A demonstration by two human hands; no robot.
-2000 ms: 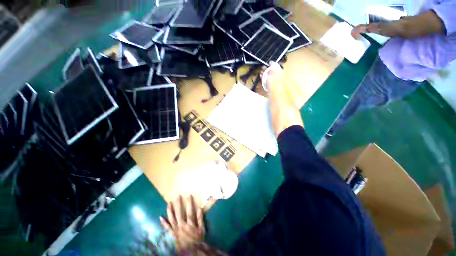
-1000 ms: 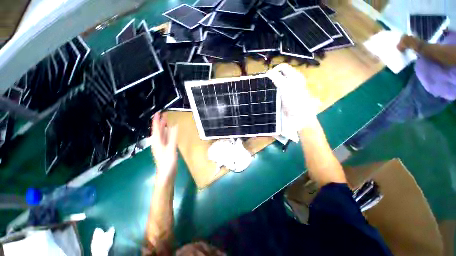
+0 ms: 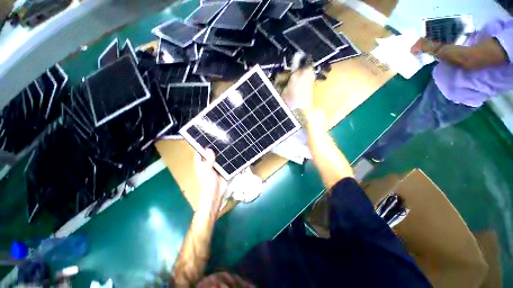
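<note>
A dark gridded solar panel with a pale frame (image 3: pixel 242 124) is held face up and tilted above the bench. My left hand (image 3: pixel 207 169), bare, grips its near-left edge. My right hand (image 3: pixel 298 90), in a white glove, is at its far-right side, next to a dark cable; its fingers are blurred and partly hidden, so its hold is unclear. A white sheet (image 3: pixel 293 147) lies partly under the panel. A crumpled white cloth (image 3: pixel 246 187) lies near the cardboard's front edge.
A heap of panels (image 3: pixel 236 34) covers the far side, with more panels and cables (image 3: pixel 67 146) at the left. An open carton (image 3: pixel 444 225) stands at the right. A person in purple (image 3: pixel 472 67) works at the far right. A blue-capped bottle (image 3: pixel 62 247) is at lower left.
The held panel has turned from roughly level to diagonal. My left hand has come in from the left and taken its edge. My right hand has shifted beyond the panel's far side.
</note>
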